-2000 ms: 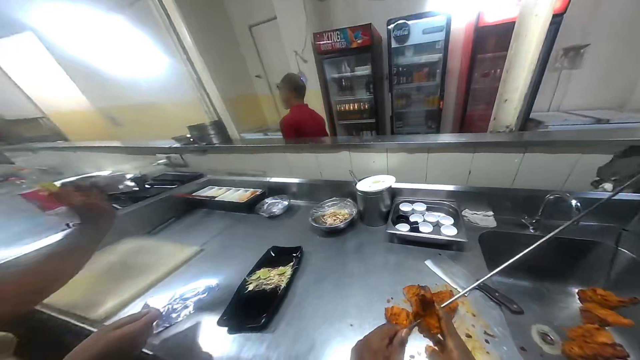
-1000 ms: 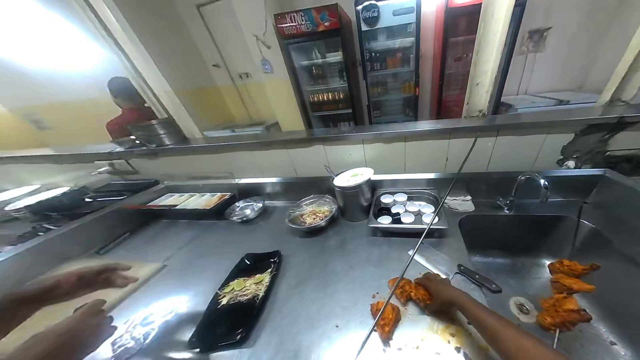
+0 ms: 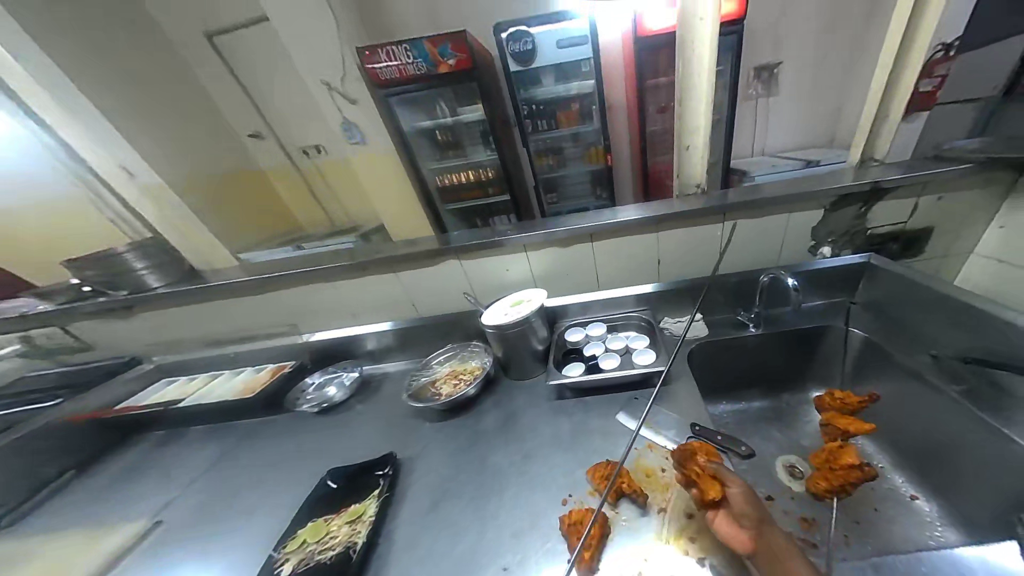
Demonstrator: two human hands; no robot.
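My right hand [image 3: 740,512] reaches in from the lower right, its fingers around an orange-coated piece of meat, apparently chicken [image 3: 698,472]. My left hand is out of view. A long metal skewer [image 3: 658,384] slants up from the bottom edge to the tiled wall; its lower end is out of frame. Two more coated pieces, one upper [image 3: 616,483] and one lower [image 3: 586,539], are beside and partly behind the skewer; whether it pierces either, I cannot tell. Just beyond my hand lie a broad-bladed knife's blade [image 3: 652,422] and dark handle [image 3: 722,440]. Orange marinade stains the steel there.
Right: a sink [image 3: 768,360] with several coated pieces on another skewer [image 3: 836,460]. Behind: a steel tray of small white cups [image 3: 608,381], a steel pot [image 3: 518,348], a film-covered bowl [image 3: 450,376], a foil-covered dish [image 3: 324,388]. Left: a black platter of shredded vegetables [image 3: 324,500], a pale board [image 3: 72,548].
My left hand, near the skewer two seconds ago, is out of view. My right hand has lifted a coated piece off the counter. Another person's hands at the left are gone. The view has turned right.
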